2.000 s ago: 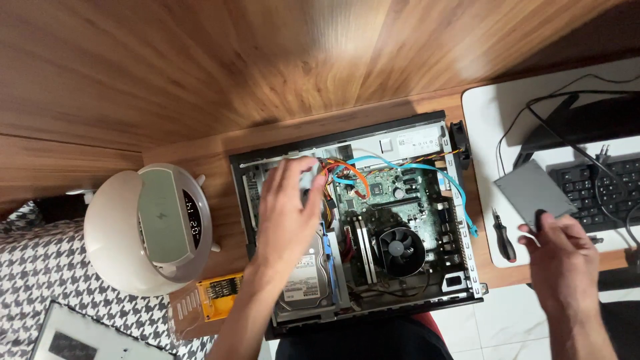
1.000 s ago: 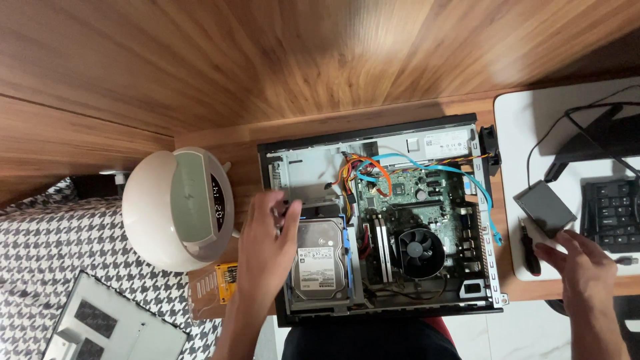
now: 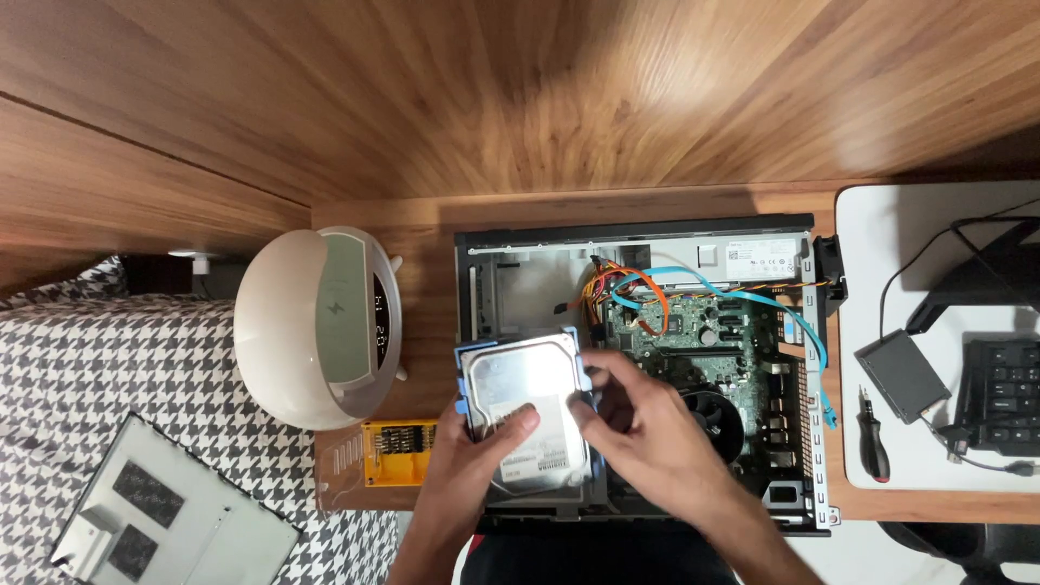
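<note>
A Toshiba hard disk drive (image 3: 528, 382) in a blue plastic caddy is tilted above the lower left part of an open desktop computer case (image 3: 634, 231). My left hand (image 3: 479, 455) grips its left side, thumb across the label. On its right edge, my right hand (image 3: 642, 422) holds the caddy with thumb and fingers. Right of the drive lie the green motherboard (image 3: 691, 325) and a black CPU fan (image 3: 715, 418), partly behind my right hand. Orange and blue SATA cables (image 3: 691, 276) loop over the board.
A screwdriver (image 3: 872, 439), a dark rectangular box (image 3: 902, 375) with a cable and a keyboard (image 3: 1007, 390) lie on the white surface at right. Left of the case are a yellow bit set (image 3: 398, 455) and a round white clock lamp (image 3: 317, 325). A metal side panel (image 3: 175, 512) rests on houndstooth fabric.
The hard drive, earlier seated in the case, is now lifted and held in both hands. My right hand has let go of the dark box and moved left to the drive.
</note>
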